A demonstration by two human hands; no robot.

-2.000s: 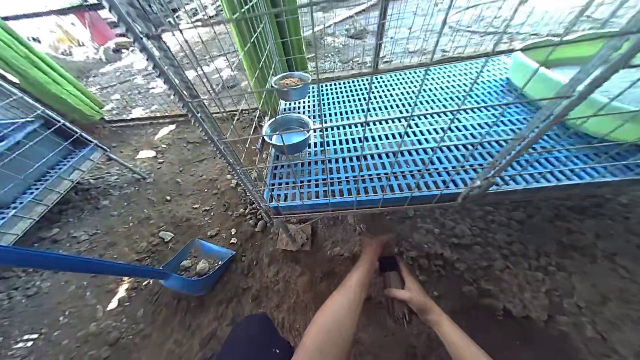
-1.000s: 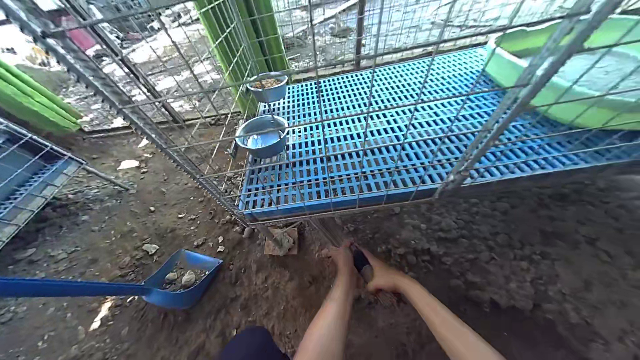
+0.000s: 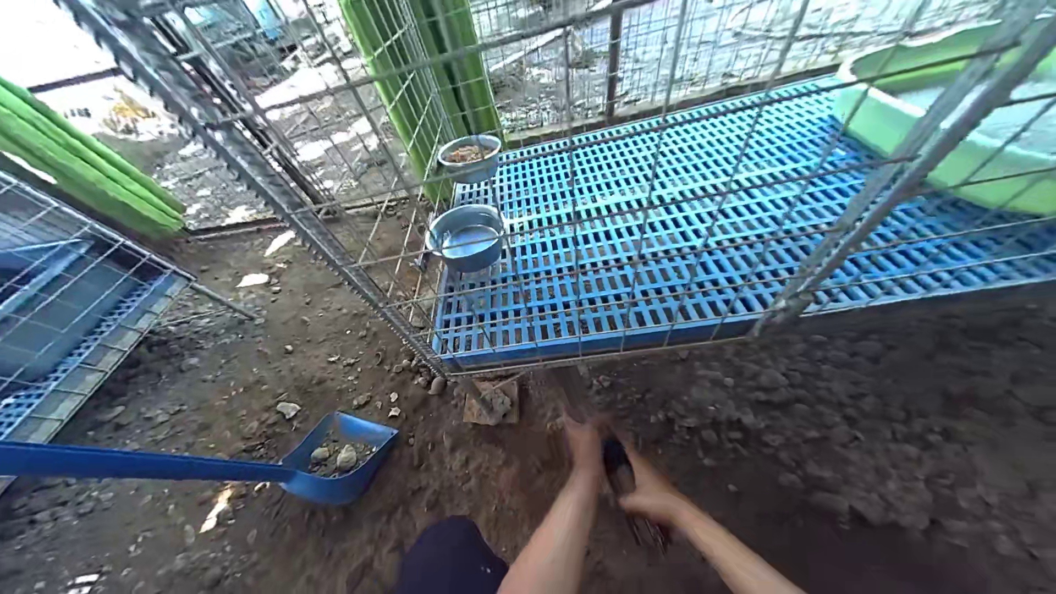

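My left hand [image 3: 584, 441] is low in front of the wire cage, closed round a brown, blurred part of a long tool [image 3: 568, 392] that reaches under the cage floor. Just to the right, my right hand [image 3: 648, 495] grips the same tool near its black part [image 3: 617, 462]. Thin dark bristles or tines show below that hand; the tool's exact kind cannot be told. A blue long-handled dustpan [image 3: 334, 491] lies on the soil at the left, with stones and dirt [image 3: 338, 456] in it.
Above my hands is the cage's blue slatted floor [image 3: 610, 247]. Two small bowls [image 3: 470, 239] hang inside its wire, and a green basin [image 3: 883, 124] stands at the right. A flat block [image 3: 492, 402] sits by the cage corner. Another cage [image 3: 91, 363] stands at the left.
From two seconds ago, both hands have shifted on the tool, whose brown part now shows reaching under the cage. The dustpan has stayed on the ground.
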